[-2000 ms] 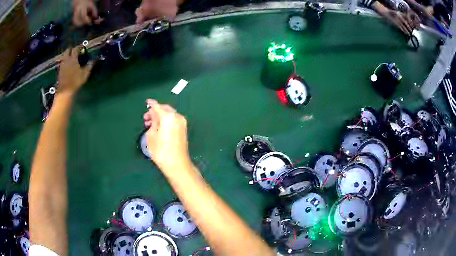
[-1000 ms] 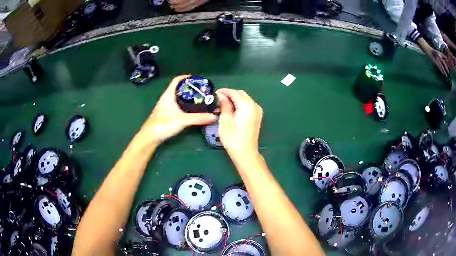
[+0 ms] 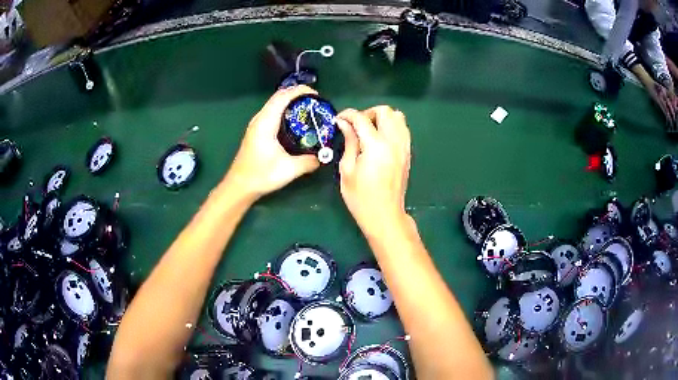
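My left hand [image 3: 260, 152] is closed around the side of a black cylinder housing [image 3: 291, 141]. The housing's open end faces up and shows a round blue circuit board [image 3: 306, 122]. A pale lead runs across the board to a small round white end piece [image 3: 325, 155] at the near rim. My right hand [image 3: 379, 159] is at the housing's right rim, thumb and fingertips pinched together. What lies between these fingertips is too small to tell. A dark edge shows between my right hand and the housing; what it belongs to is hidden.
Base covers with red leads lie heaped at near centre [image 3: 306, 272], left [image 3: 79, 218] and right [image 3: 539, 308]. Black housings stand beyond my hands [image 3: 415, 37]. A lit green unit [image 3: 598, 126] and a white scrap [image 3: 499, 114] are right. Another person's hands [image 3: 660, 100] are far right.
Most parts on the belt now show further right in the view. My left hand still holds the housing, and my right fingertips have come up to the rim of its board.
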